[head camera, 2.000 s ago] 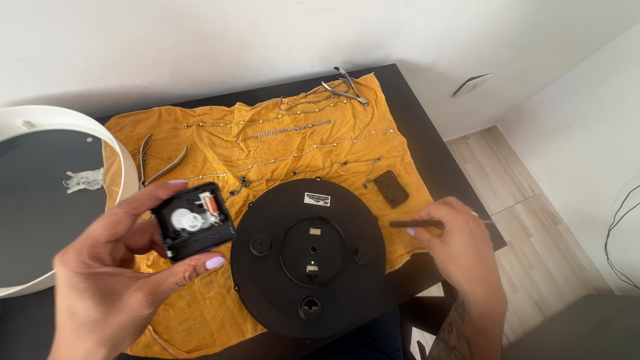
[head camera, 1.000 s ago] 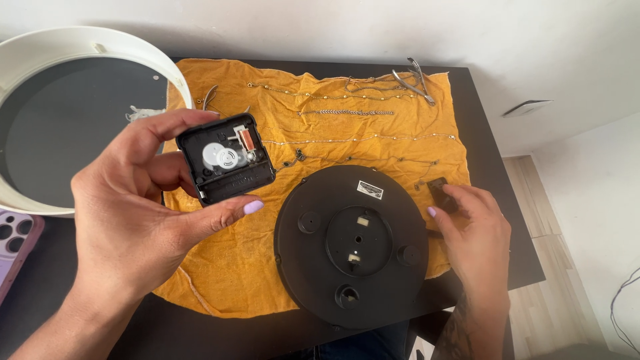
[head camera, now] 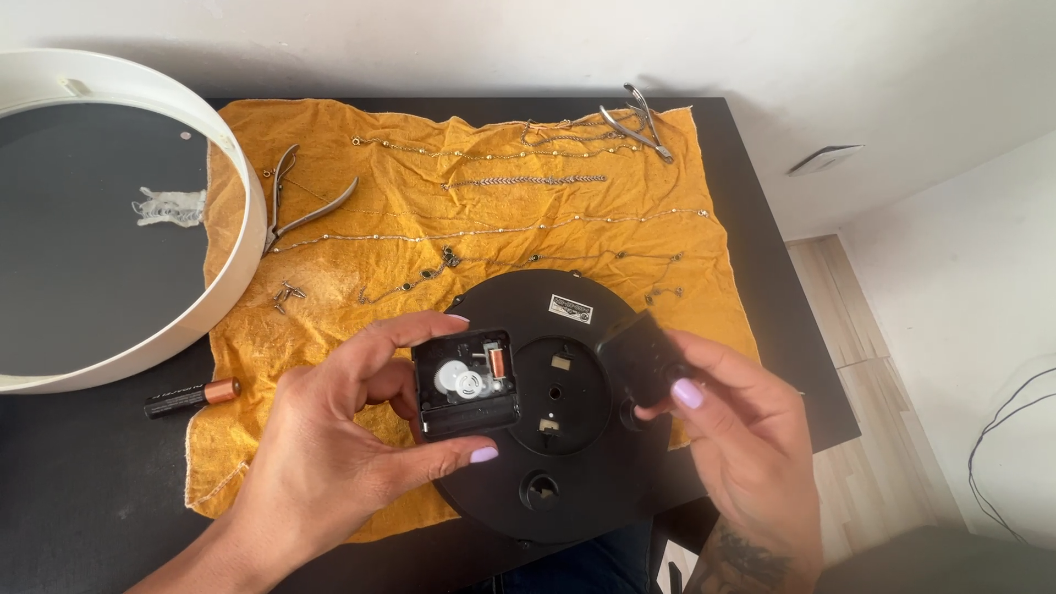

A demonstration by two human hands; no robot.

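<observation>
My left hand (head camera: pixel 355 445) grips an uncovered quartz clock movement (head camera: pixel 466 384) by its edges, its white gears and copper coil facing me. To its right, my right hand (head camera: pixel 742 421) holds a black plastic cover (head camera: pixel 639 359) between thumb and fingers, tilted and slightly blurred; the two parts are apart. Beneath both hands lies the round black back of a clock (head camera: pixel 569 503), with a ringed recess and a small label bearing writing. It rests partly on a wrinkled orange cloth (head camera: pixel 330 330).
A white round frame (head camera: pixel 235 264) stands at the left, near an AA battery (head camera: pixel 194 398) and small screws (head camera: pixel 287 294). Cutting pliers (head camera: pixel 301 206) and nippers (head camera: pixel 648 132) lie on the cloth among several chains (head camera: pixel 528 180). The dark table (head camera: pixel 792 330) meets a white wall.
My right hand held a dark, slender tool two seconds ago, then reached to the black cover on the cloth. Now the cover is lifted beside the movement. The view has shifted.
</observation>
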